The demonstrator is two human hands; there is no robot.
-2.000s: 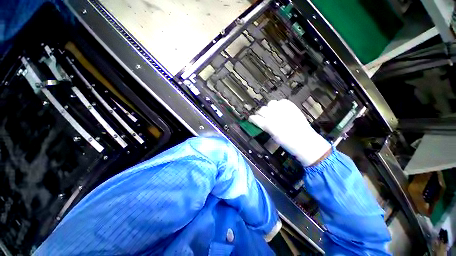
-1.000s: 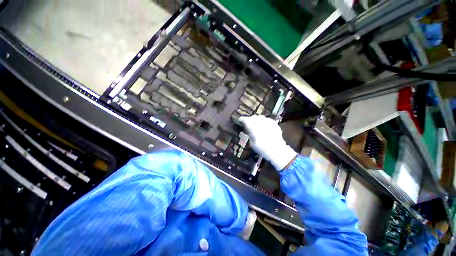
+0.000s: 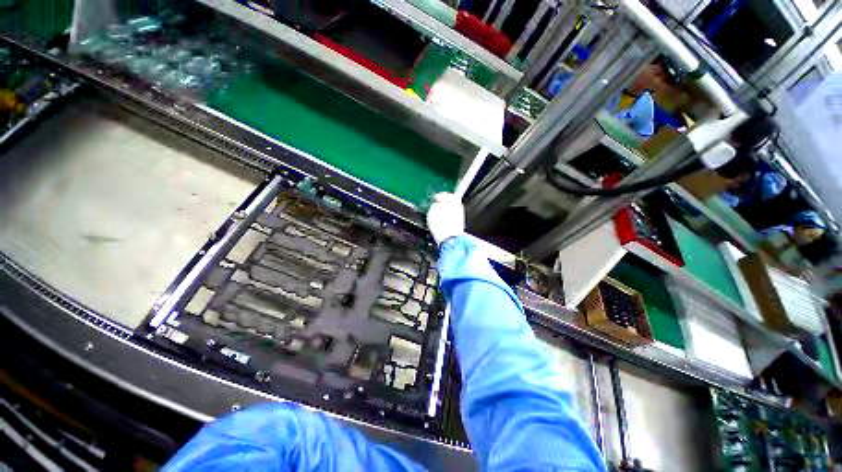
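Note:
A dark grey-black wave solder pallet (image 3: 355, 300) with many irregular cutouts and silvery side rails lies on the conveyor, with no green board in it. My right hand (image 3: 446, 218), in a white glove, is at the pallet's far right corner, by the conveyor's far rail and the front of the green-matted shelf. Its fingers are small and blurred, so I cannot tell whether they hold anything. My left hand is out of the picture; only a blue sleeve shows at the bottom edge.
The conveyor's near rail (image 3: 88, 346) runs along the lower left. Clear shiny plastic pieces (image 3: 162, 60) lie on the green shelf (image 3: 323, 129). A small brown box (image 3: 617, 312) of dark parts and a populated board (image 3: 766, 433) are on the right. People in blue show in the upper right background.
The view has swung to the right and up. My right hand has moved from over the pallet to its far right corner. My left cuff has left the picture.

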